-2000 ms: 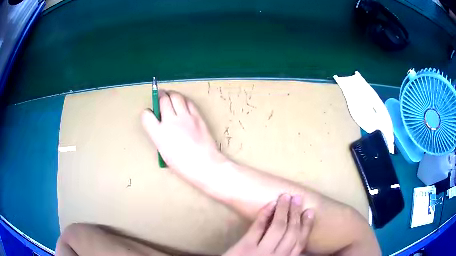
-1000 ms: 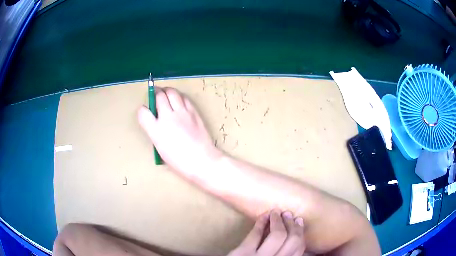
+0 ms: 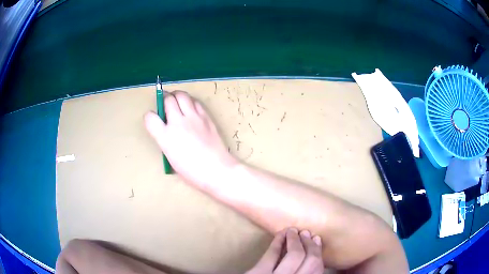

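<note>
My right hand [image 3: 185,126] lies on the brown work mat [image 3: 96,208], left of the middle. It holds a slim green pen-like tool [image 3: 160,104] between thumb and fingers, its metallic tip pointing away from me near the mat's far edge. My left hand [image 3: 296,254] is at the bottom edge, partly cut off. Its bunched fingertips touch my right forearm, and no object shows in them. The left forearm runs along the bottom edge.
At the right are a black smartphone [image 3: 402,184], an irregular white piece [image 3: 387,104], a light blue fan [image 3: 460,120] and a note pad with clip [image 3: 451,215]. Small dark scraps and a white tape strip [image 3: 66,158] lie on the mat. Beyond is a green strip [image 3: 241,43].
The black headset at the top right has gone out of view. My left fingertips have drawn together and moved slightly down the picture on my right forearm. My right hand keeps its hold.
</note>
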